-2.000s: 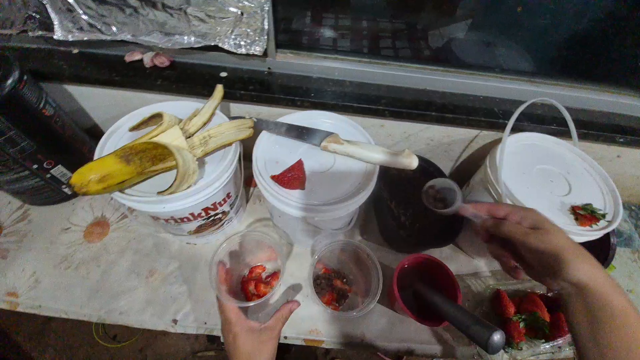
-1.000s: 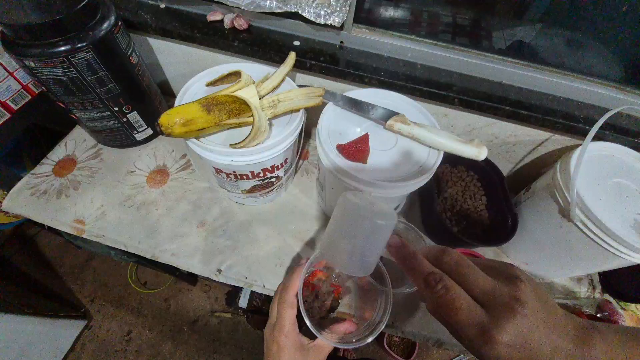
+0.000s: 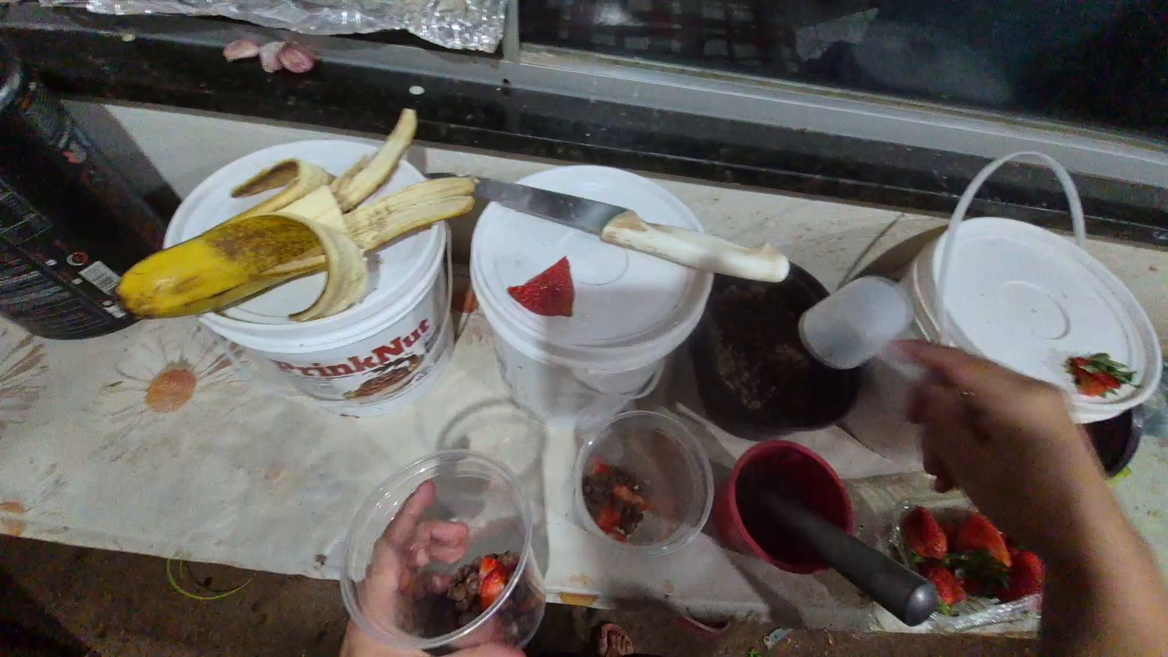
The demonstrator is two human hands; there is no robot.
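My left hand (image 3: 411,566) holds a clear plastic cup (image 3: 447,547) tilted at the table's front edge, with cut strawberry and small brown pieces low inside. My right hand (image 3: 995,429) grips a translucent plastic scoop (image 3: 858,321) over the right edge of a dark bowl (image 3: 766,356) of brown bits. A second clear cup (image 3: 643,484) with strawberry and brown pieces stands between the hands. Beside it is a red cup (image 3: 785,506) with a dark-handled utensil (image 3: 853,557) in it. A strawberry piece (image 3: 546,287) and a knife (image 3: 630,228) lie on the middle white bucket lid (image 3: 593,315).
A partly peeled banana (image 3: 237,260) lies on the left bucket (image 3: 374,365), near a black container (image 3: 55,201). The right bucket (image 3: 1022,274) has a raised handle and a strawberry top (image 3: 1100,374) on its lid. Strawberries (image 3: 972,557) sit in a clear tray at the front right.
The right hand has moved from above the left hand's cup back to the dark bowl with the scoop. Brown pieces now show among the strawberry in the held cup. The view has shifted.
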